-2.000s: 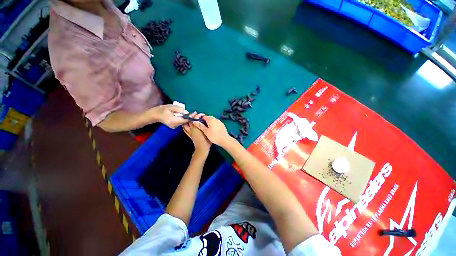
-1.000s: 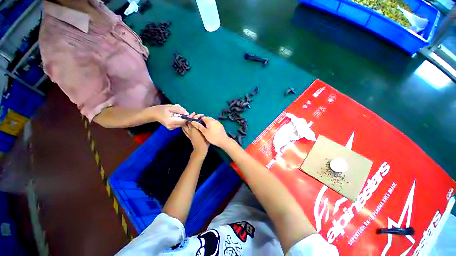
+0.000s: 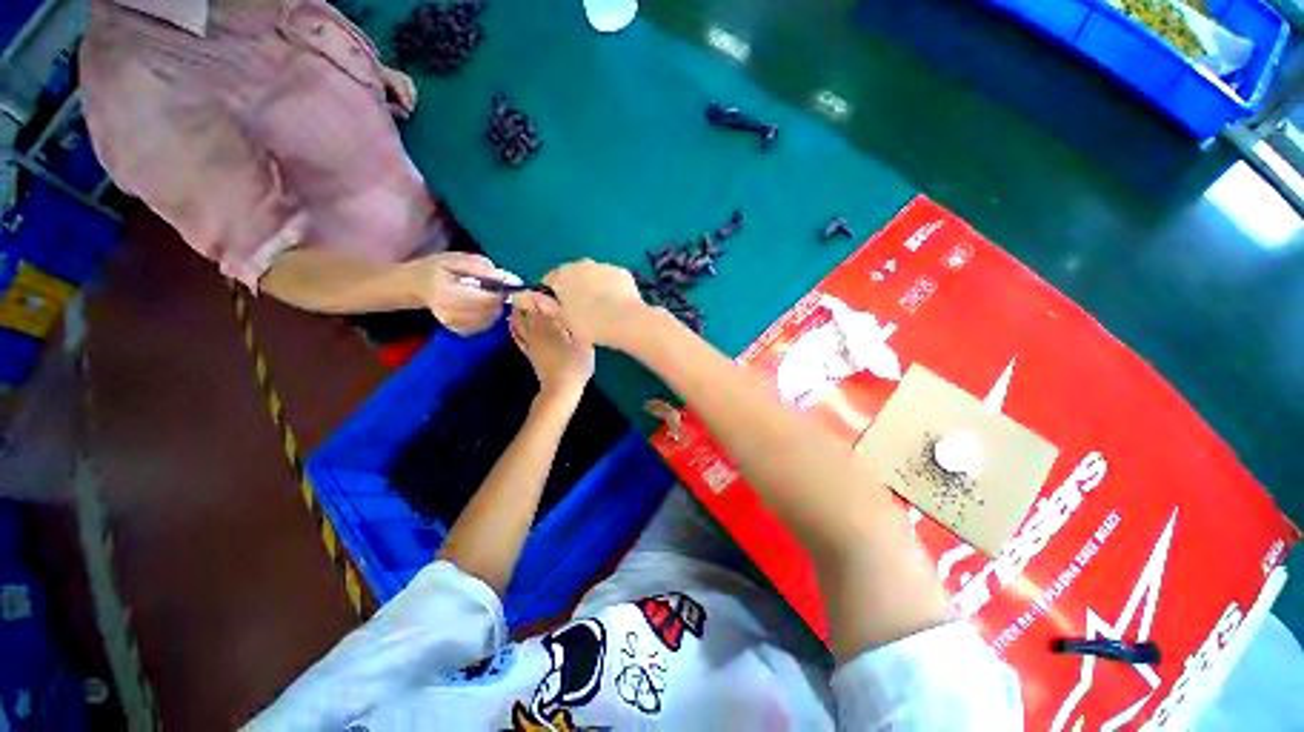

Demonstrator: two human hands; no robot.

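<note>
A thin dark piece (image 3: 494, 285) is held between another person's hand (image 3: 465, 290) and my hands, above the blue crate. My right hand (image 3: 595, 302) is at the piece's right end, its fingers closed around that end. My left hand (image 3: 549, 340) is just below, fingers raised against the same end; its exact hold is partly hidden. Small dark parts (image 3: 689, 262) lie in a heap on the green surface, partly behind my right hand. A crumpled white wipe (image 3: 837, 352) lies on the red sheet (image 3: 987, 322).
A cardboard pad (image 3: 1010, 479) holds a white round cap (image 3: 957, 452) and tiny specks. A black tubular piece (image 3: 1107, 649) lies at the red sheet's near end. The blue crate (image 3: 361, 503) with dark contents is below my arms. Another person in pink (image 3: 272, 157) is at left.
The view has shifted. My right hand has turned over and moved up at the piece's end, with its back now upward. My left hand's fingers have opened out below it.
</note>
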